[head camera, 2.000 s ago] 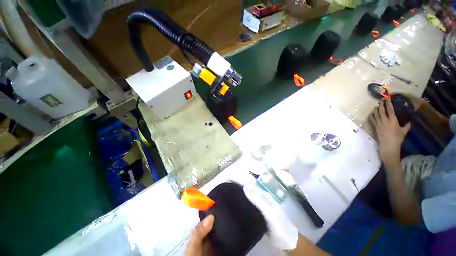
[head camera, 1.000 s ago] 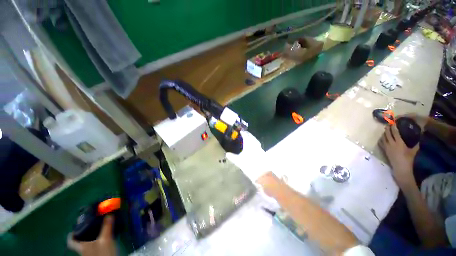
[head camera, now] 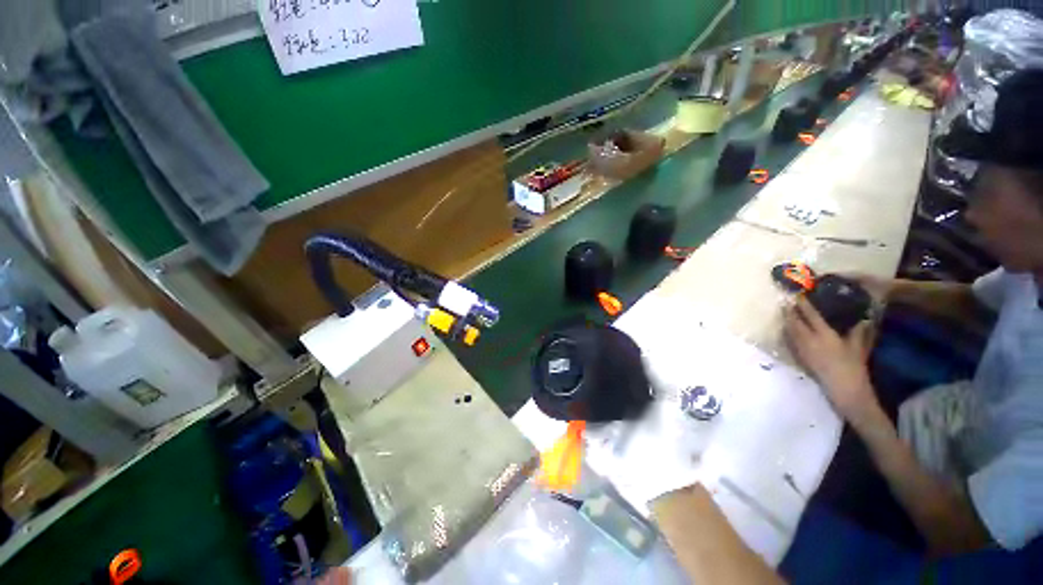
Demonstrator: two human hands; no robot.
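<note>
A black rounded speaker [head camera: 600, 371] with a round end cap and pale lettering is held up over the white sheeting, its orange strap [head camera: 562, 459] hanging below. My right hand [head camera: 650, 448], in a white glove that blends with the sheeting, is shut on its lower right side; the fingers are hard to make out. Only a small blurred bit of my left hand [head camera: 334, 576] shows at the bottom edge, so its grip cannot be told. Another orange strap [head camera: 124, 565] shows at the lower left, its dark speaker mostly cut off. A pale-blue tool or packet [head camera: 618, 521] lies below the held speaker.
The white blower box [head camera: 368, 346] stands left of centre, its black flexible arm [head camera: 383, 265] reaching right. Speakers line the green belt beyond the bench. Round metal parts [head camera: 700, 401] lie right of the held speaker. A seated person [head camera: 915, 400] works at the right.
My right hand has come back from beside the blower with a speaker. The earlier speaker in my left hand has gone down-left, and that hand now shows only at the bottom edge. The view has shifted.
</note>
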